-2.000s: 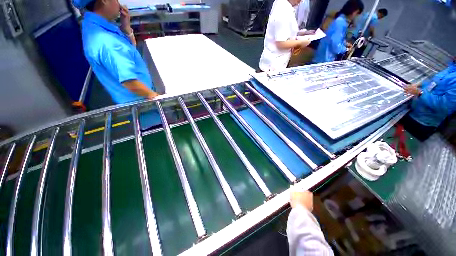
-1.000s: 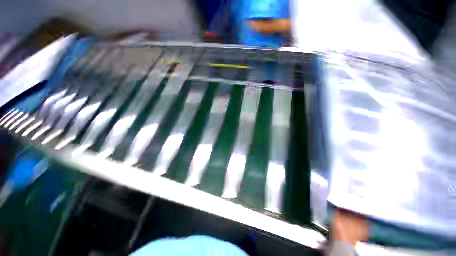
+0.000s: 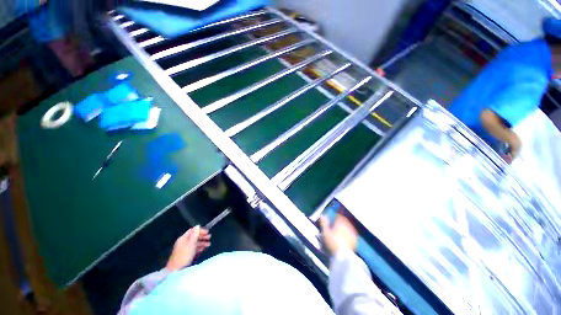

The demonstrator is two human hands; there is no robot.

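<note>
A large silver metal panel with pressed ribs (image 3: 443,203) lies on a blue underlay board (image 3: 393,271) at the right, on the roller conveyor. My right hand (image 3: 339,234) is at the board's near left corner beside the pale rail, with its fingers closed on the blue edge; the fingertips are partly hidden. My left hand (image 3: 189,246) is low, between the green table and the conveyor. Its fingers are curled around the end of a thin pale stick (image 3: 217,218), slightly blurred.
Steel rollers (image 3: 295,114) run to the upper left, where another blue board (image 3: 190,21) lies. The green table (image 3: 67,203) holds blue sticker sheets (image 3: 126,115), a cream tape ring (image 3: 56,115) and a thin black pen (image 3: 107,160). A person in blue (image 3: 507,80) stands across the line.
The view has swung left and down, bringing in the green table and my left hand. My right hand stays at the panel's corner, now seen more clearly.
</note>
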